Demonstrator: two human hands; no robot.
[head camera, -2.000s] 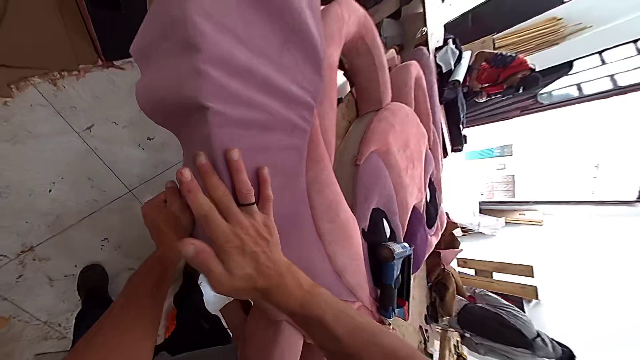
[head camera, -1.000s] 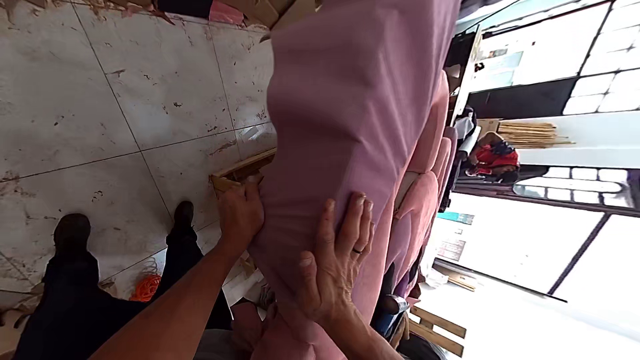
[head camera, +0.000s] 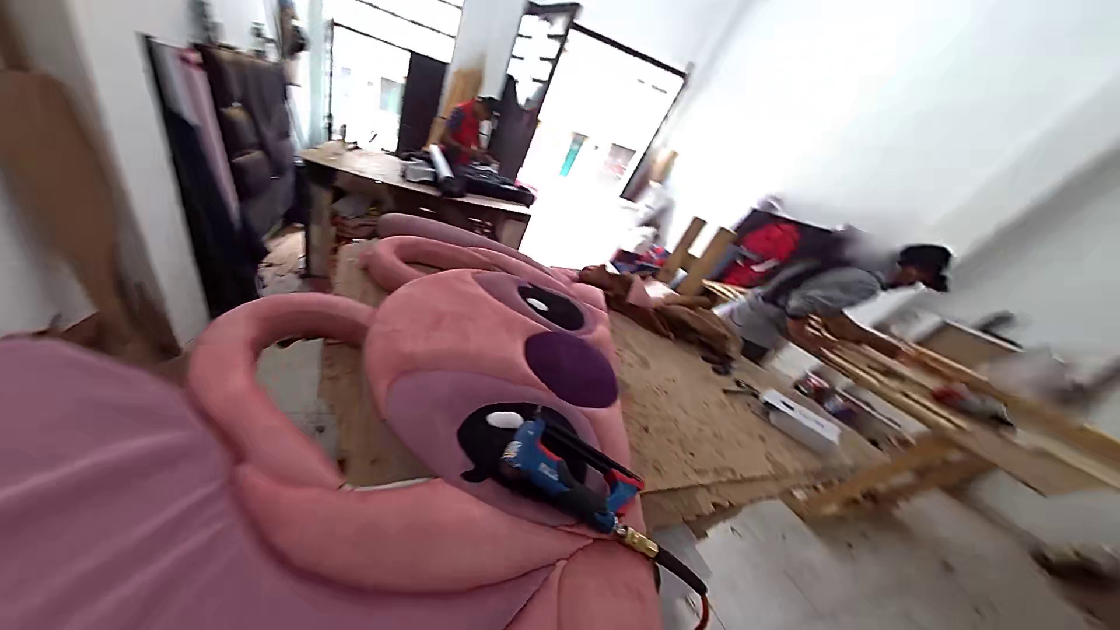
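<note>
Neither of my hands shows in the head view. A large pink upholstered piece shaped like a cartoon face (head camera: 437, 337) lies on a wooden worktable (head camera: 700, 429), with black and white eyes and a purple oval nose (head camera: 570, 369). Across its nearer eye rests a blue pneumatic staple gun (head camera: 547, 472), joined by a brass fitting (head camera: 639, 541) to a dark air hose. A padded pink loop (head camera: 219, 367) curves at the left of the face. Mauve fabric (head camera: 105, 507) with creases fills the lower left.
A person in red (head camera: 465, 131) stands at a far table (head camera: 385, 171). Another person (head camera: 822, 297) leans over wooden strips at right. Brown fabric (head camera: 674, 319) and a white box (head camera: 801, 418) lie on the worktable. Dark material (head camera: 249, 131) stands by the left wall.
The view has swung up strongly toward the room. Both hands, which were on the mauve fabric, have left the view.
</note>
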